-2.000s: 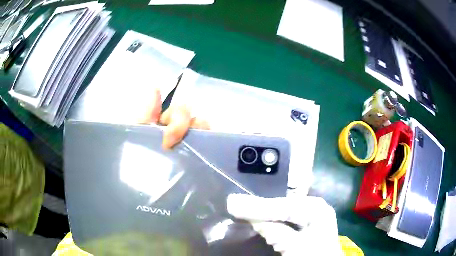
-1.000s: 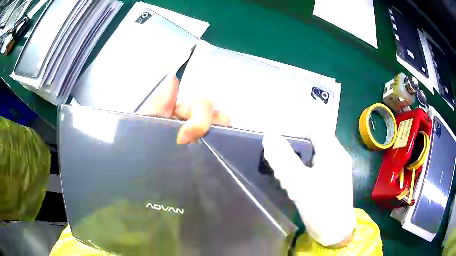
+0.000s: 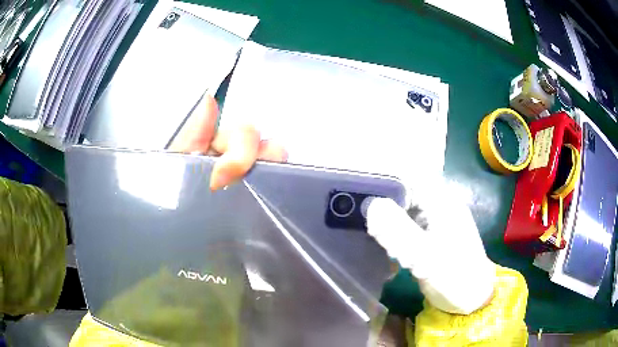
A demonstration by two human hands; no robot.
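Observation:
A grey-blue ADVAN tablet back housing (image 3: 162, 230) is held close in front of me, with its dark camera block (image 3: 349, 208) at the upper right. A clear film edge (image 3: 305, 254) runs diagonally across its right half. My bare left hand (image 3: 234, 152) grips the housing's far edge, with the fingertips curled over it and the rest hidden. My white-gloved right hand (image 3: 434, 251) is at the right end. One fingertip touches the right part of the camera block. Its other fingers cannot be made out clearly.
Two light housings (image 3: 325, 101) on white sheets lie behind. A stack of housings and sheets (image 3: 74, 61) stands far left. At the right are a yellow tape roll (image 3: 505, 141), a small bottle (image 3: 532, 91), a red tape dispenser (image 3: 539, 183) and another housing (image 3: 593, 210). Dark housings lie beyond.
My gloved right hand has drawn back to the right, uncovering most of the camera block it covered a second ago. The bare left hand keeps its hold. The view has shifted slightly.

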